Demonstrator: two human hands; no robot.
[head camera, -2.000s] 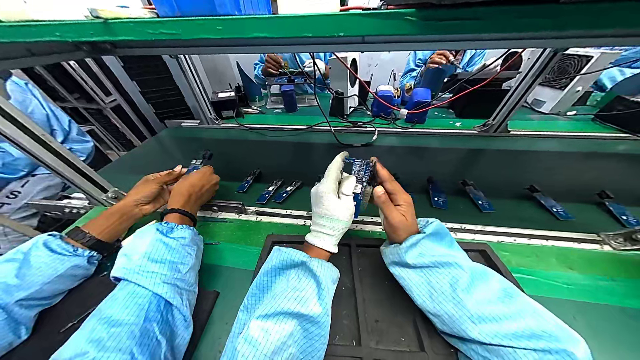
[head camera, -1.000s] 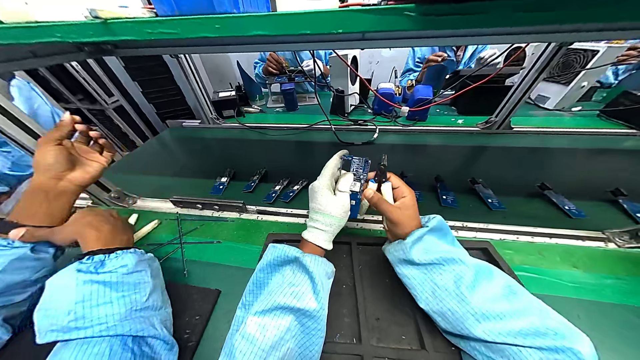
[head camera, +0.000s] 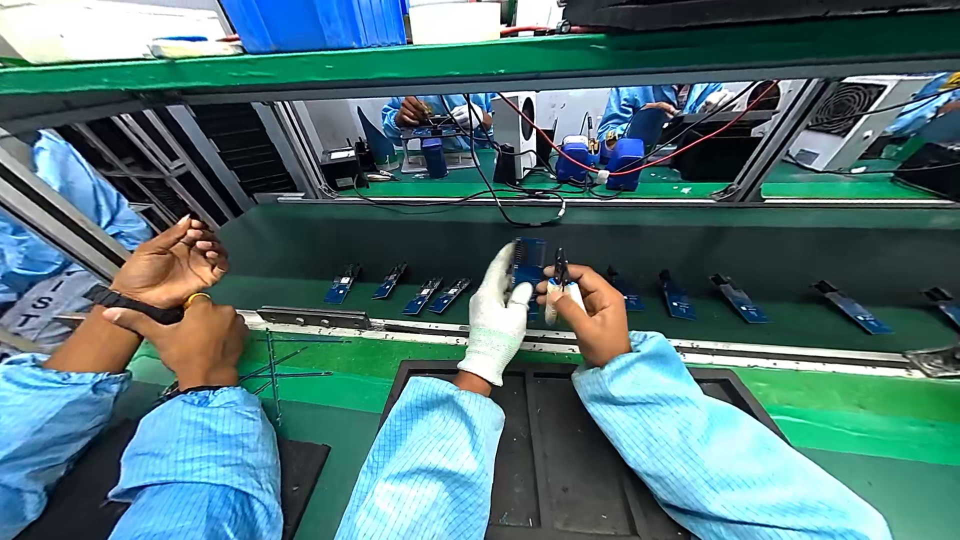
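Observation:
My left hand (head camera: pixel 496 319), in a white knit glove with a green cuff band, grips a blue circuit board (head camera: pixel 529 262) held upright above the conveyor's near rail. Close to the board's right side, my bare right hand (head camera: pixel 592 311) is closed around a small hand tool (head camera: pixel 560 281) with dark jaws and pale handles, which looks like cutters or pliers. Its tip points up. Both hands are over the far edge of a black compartmented tray (head camera: pixel 532 450).
Several blue circuit boards (head camera: pixel 739 300) lie along the dark green conveyor belt (head camera: pixel 360 232). At left, a co-worker's hands (head camera: pixel 199 337) touch a black wrist strap (head camera: pixel 139 304) near dark thin sticks (head camera: pixel 274 375). A green shelf (head camera: pixel 480 64) crosses overhead; cables hang behind the belt.
The co-worker's hands held a board over the rail two seconds ago; they are now back at the wrist strap. The dark-jawed tool shows in my right hand since the middle frame. Belt boards have shifted right.

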